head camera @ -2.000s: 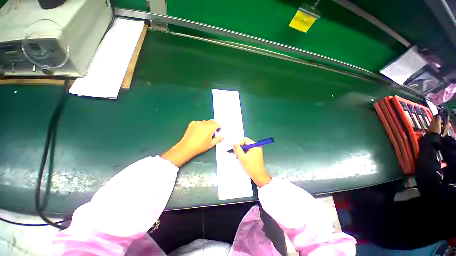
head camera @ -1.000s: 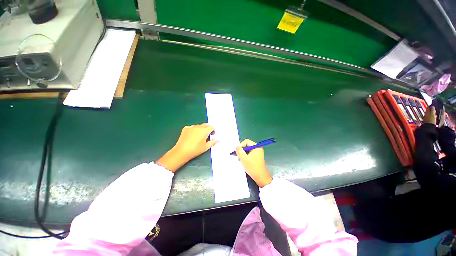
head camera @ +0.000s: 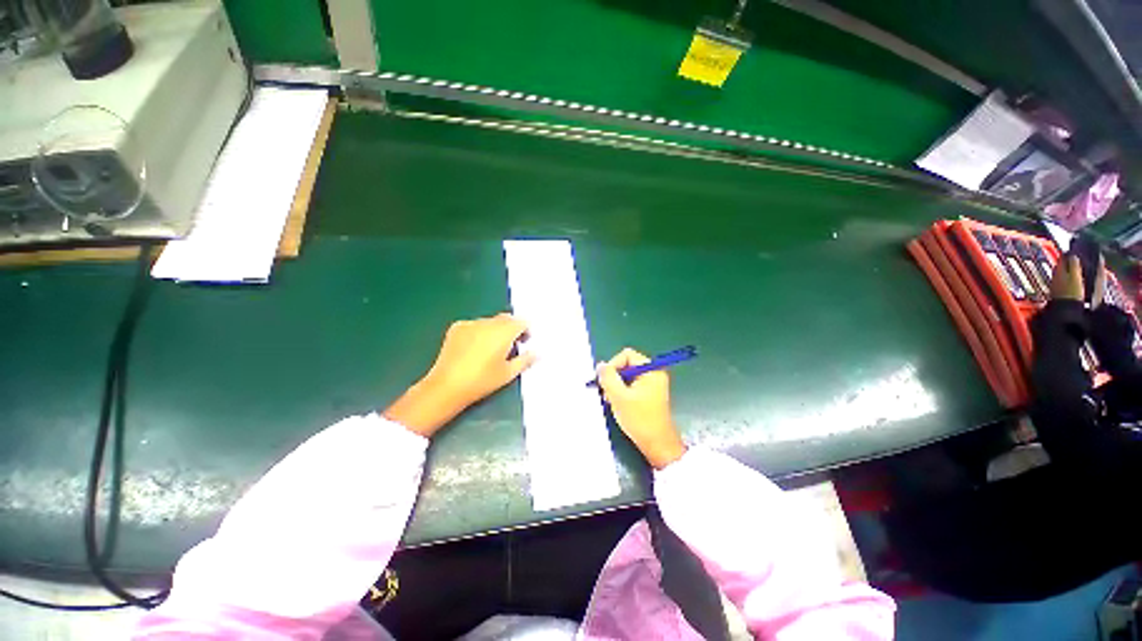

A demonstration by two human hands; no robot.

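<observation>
A long narrow white paper strip [head camera: 566, 438] lies flat on the green bench top, its near end by the bench edge. My left hand [head camera: 476, 357] rests at the strip's left edge with fingertips on the paper; it grips nothing that I can see. My right hand [head camera: 641, 398] holds a dark-blue pen [head camera: 664, 361] at the strip's right edge, the tip pointing left at the paper's edge. Any marks on the paper are too faint to tell.
A cream machine [head camera: 138, 138] stands at upper left beside a white paper stack [head camera: 244, 188] on a tan board. A black cable [head camera: 110, 401] hangs over the edge. Red-orange trays [head camera: 971, 301] and a person's dark sleeves [head camera: 1062, 363] are at right. A yellow tag [head camera: 711, 59] hangs above.
The view has shifted, so the strip and machine appear further left and slightly lower. The pen tip has moved rightward across the strip to its right edge. Both hands keep similar poses.
</observation>
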